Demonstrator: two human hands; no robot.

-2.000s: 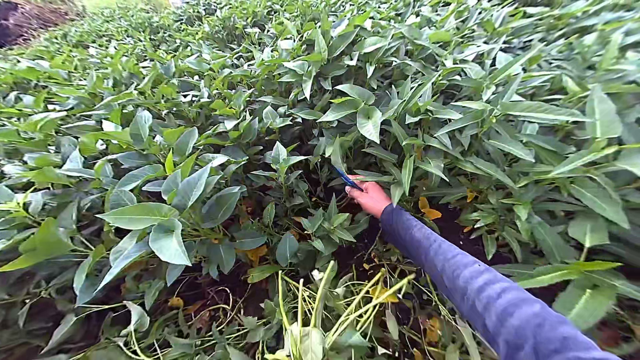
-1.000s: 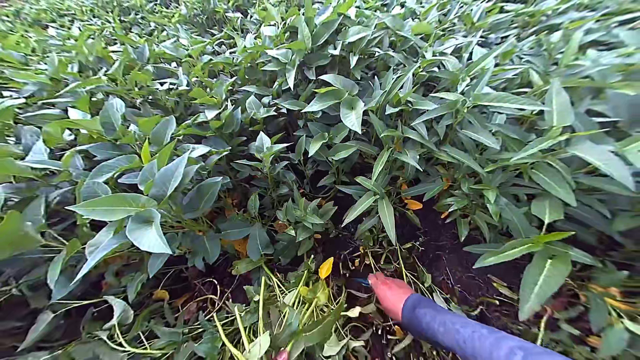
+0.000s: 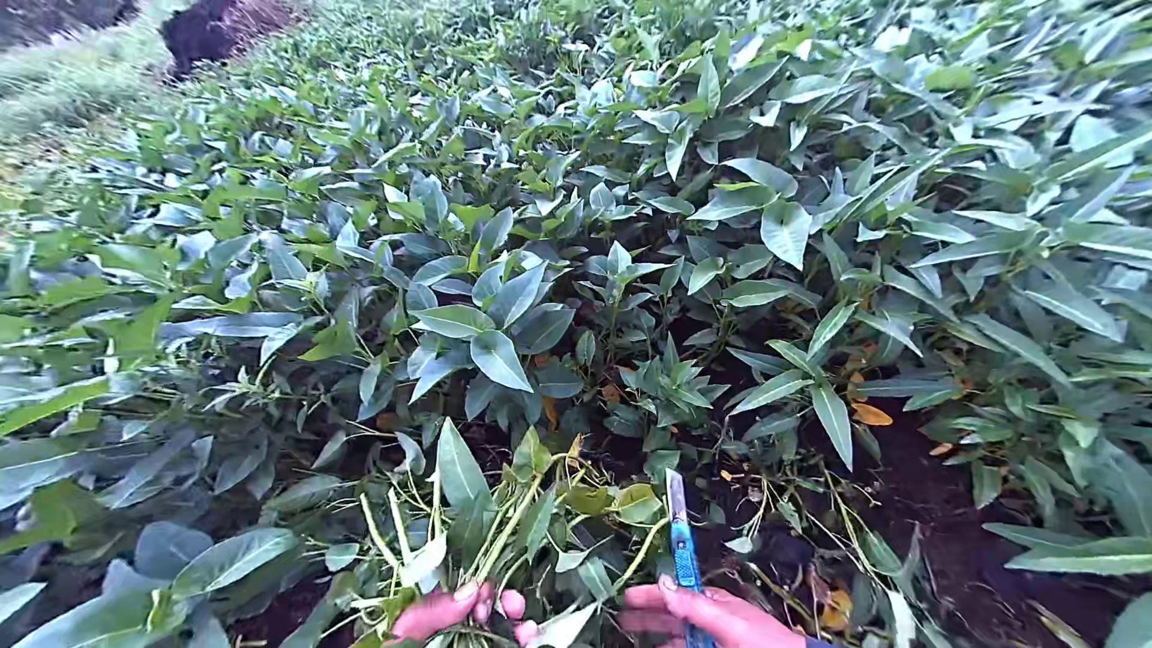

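Observation:
My left hand [image 3: 463, 614] is closed around a bunch of cut leafy green stems [image 3: 504, 531] at the bottom centre, with pale stem ends and leaves pointing up. To its right, my right hand [image 3: 711, 616] grips a blue snap-off utility knife [image 3: 685, 558] by the handle. The knife's metal blade is out and points up, close beside the bunch's right side. The lower parts of both hands are cut off by the frame's bottom edge.
Dense, broad-leaved green plants [image 3: 504, 333] spread ahead and to both sides. Dark soil [image 3: 963, 513] shows at the lower right, with yellowed leaves [image 3: 871, 414] near it. Grass [image 3: 81, 81] and a dark mound [image 3: 202, 36] lie at the upper left.
My right hand has come back from among the plants to beside the bunch, and the knife now stands upright. My left hand, barely visible one second ago, now shows on the stems.

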